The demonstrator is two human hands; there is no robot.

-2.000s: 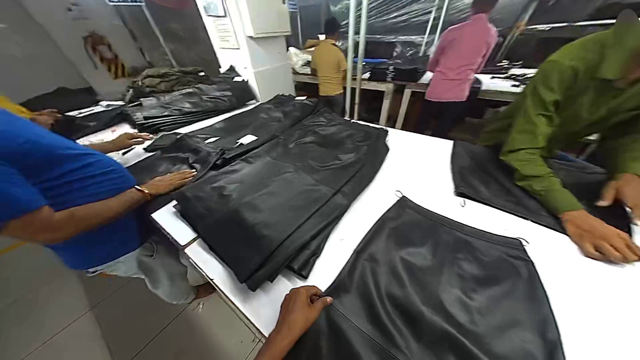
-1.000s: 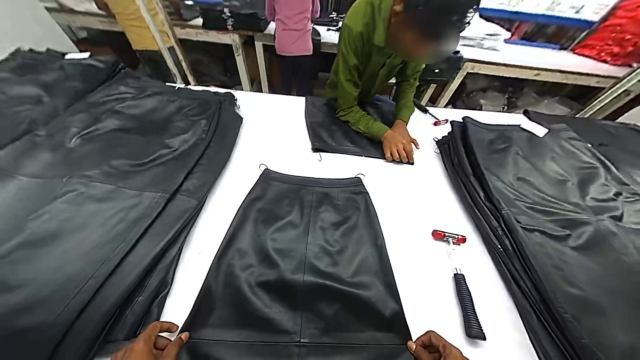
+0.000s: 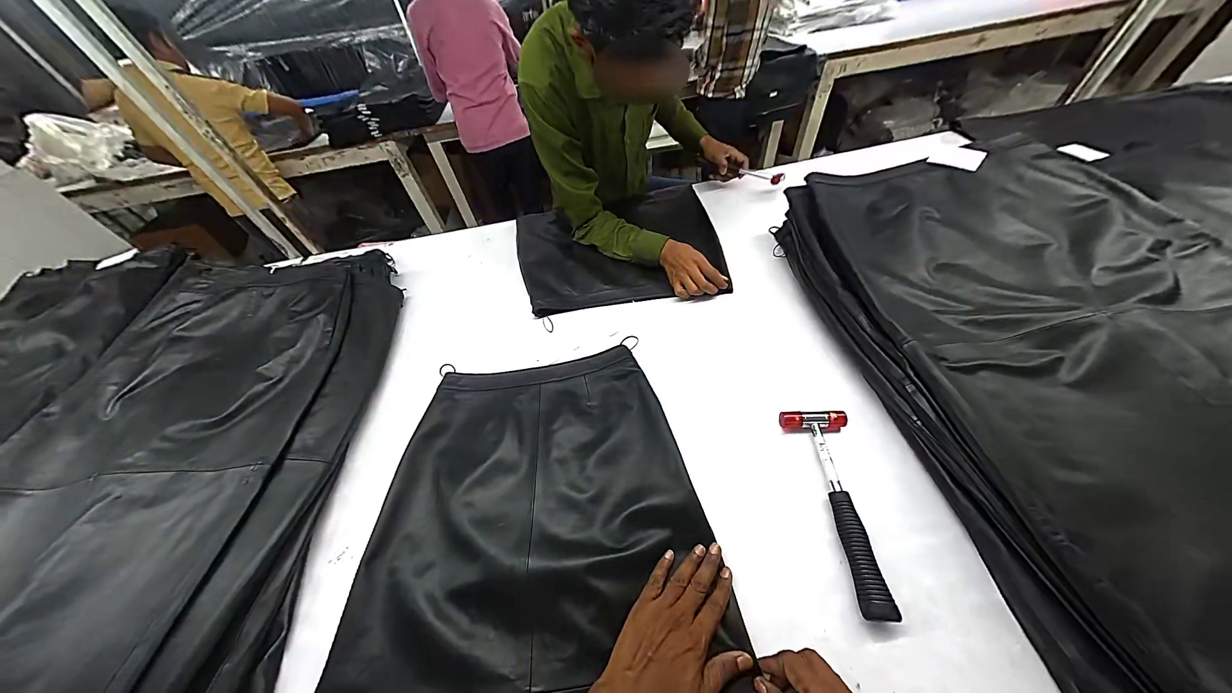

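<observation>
A black leather skirt (image 3: 529,491) lies on the white table, its waistband with two hanging loops pointing away from me. My left hand (image 3: 671,621) rests flat on the skirt near its right edge, fingers extended. Beside it at the bottom, my right hand (image 3: 799,671) pinches the skirt's right side edge between bent fingers; part of that hand is cut off by the frame. To the right of the skirt lies a hammer (image 3: 857,549) with a red double-faced head and a black ribbed grip.
Stacked black leather skirts lie on the left (image 3: 192,385) and right (image 3: 1059,318). Across the white table (image 3: 452,279), a co-worker in a green shirt leans over another black leather piece (image 3: 587,269), one hand on it, the other holding a red-headed hammer (image 3: 760,176). Other people stand behind.
My left hand has moved from the skirt's lower left corner onto its right part, beside my right hand. The co-worker's other hand now holds a hammer. The view has shifted.
</observation>
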